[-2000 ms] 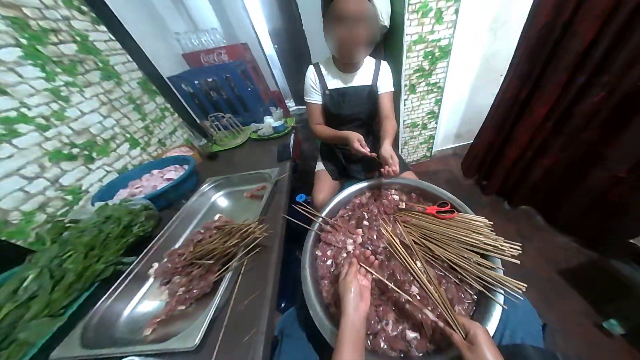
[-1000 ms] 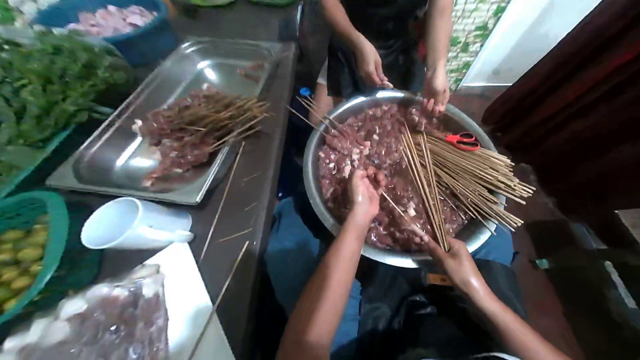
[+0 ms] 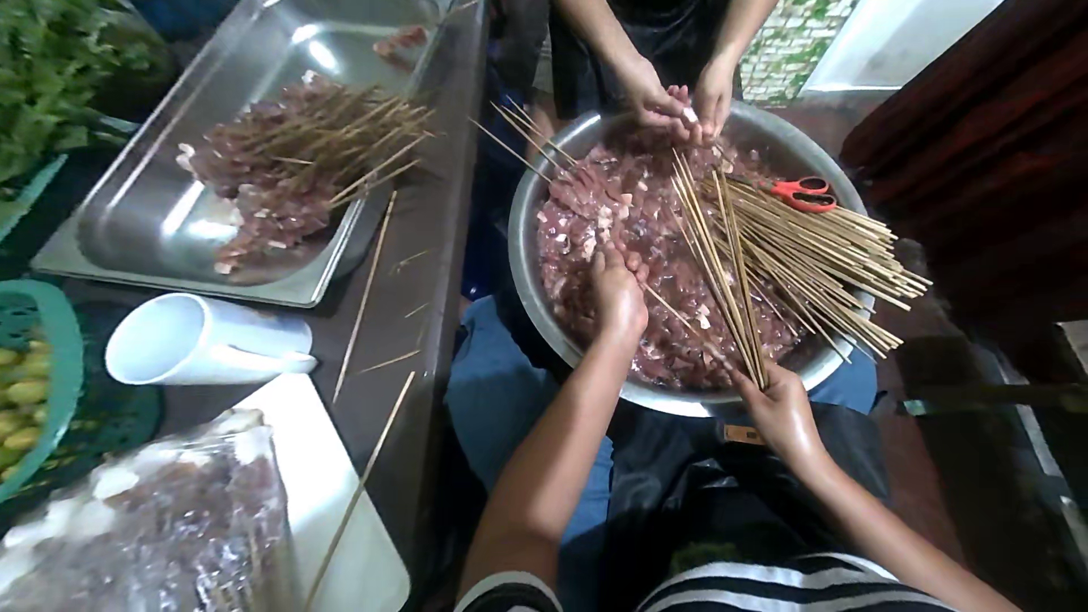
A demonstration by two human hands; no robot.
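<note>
A round metal basin [image 3: 531, 280] holds raw meat pieces [image 3: 671, 280]. My left hand [image 3: 620, 285] is closed around meat at the near end of a thin bamboo skewer [image 3: 671, 308], over the basin's left part. My right hand [image 3: 778, 404], at the near rim, grips that skewer's other end and several upright skewers [image 3: 722, 280]. Many loose bamboo skewers [image 3: 816, 263] lie across the basin's right side, with red-handled scissors [image 3: 803, 194] on top. Several skewers with meat [image 3: 578, 191] rest at the basin's upper left, their bare ends over the rim.
Across the basin a co-worker's hands [image 3: 680, 106] hold meat. On the dark counter [image 3: 433, 255] at left are a steel tray [image 3: 119, 221] of skewered meat, a white mug [image 3: 204, 340], a white board [image 3: 340, 510], bagged meat [image 3: 170, 518], a green basket [image 3: 59, 374] of small fruits and leafy greens [image 3: 68, 76].
The view has tilted down and come closer to the basin. The co-worker's hands are now nearer together over the basin's far rim than one second ago. My hands keep hold of the skewer.
</note>
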